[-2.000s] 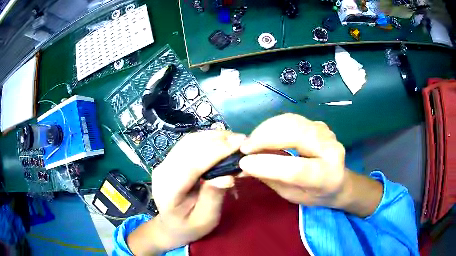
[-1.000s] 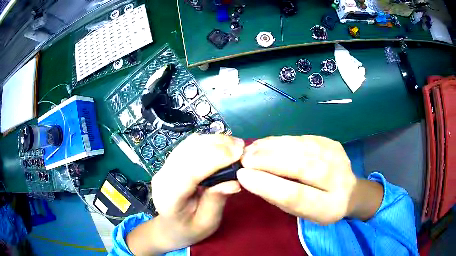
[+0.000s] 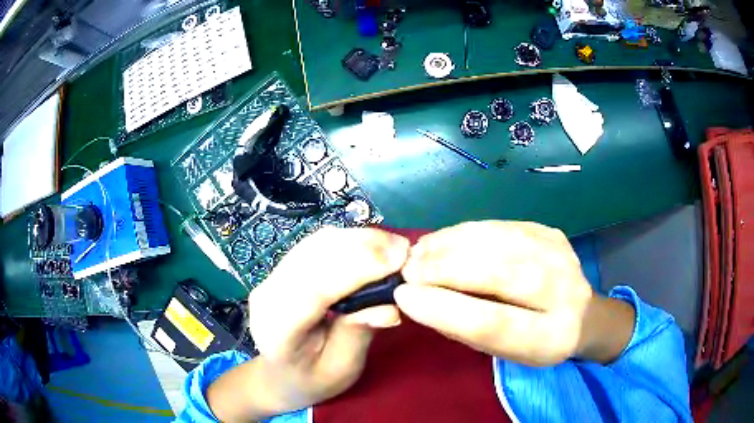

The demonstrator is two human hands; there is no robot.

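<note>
A small black part (image 3: 369, 295) is held in front of my chest, mostly hidden by fingers; I cannot tell its exact shape. My left hand (image 3: 318, 306) is closed around it, with the thumb below and the fingers above. My right hand (image 3: 496, 289) has its thumb and fingertips pinched at the right end of the part, touching my left fingertips. Whether the right fingertips hold something else is hidden.
Beyond my hands lie a clear component tray (image 3: 314, 150) with a black strap bundle (image 3: 269, 169), a blue probe (image 3: 453, 149), pale tweezers (image 3: 554, 168), watch heads (image 3: 522, 132) and white paper (image 3: 576, 116). A blue unit (image 3: 124, 216) stands left; red trays (image 3: 727, 248) stand right.
Since two seconds ago my right hand has turned and its fingers have closed up more. Both hands have sunk slightly. In the last second they have barely moved.
</note>
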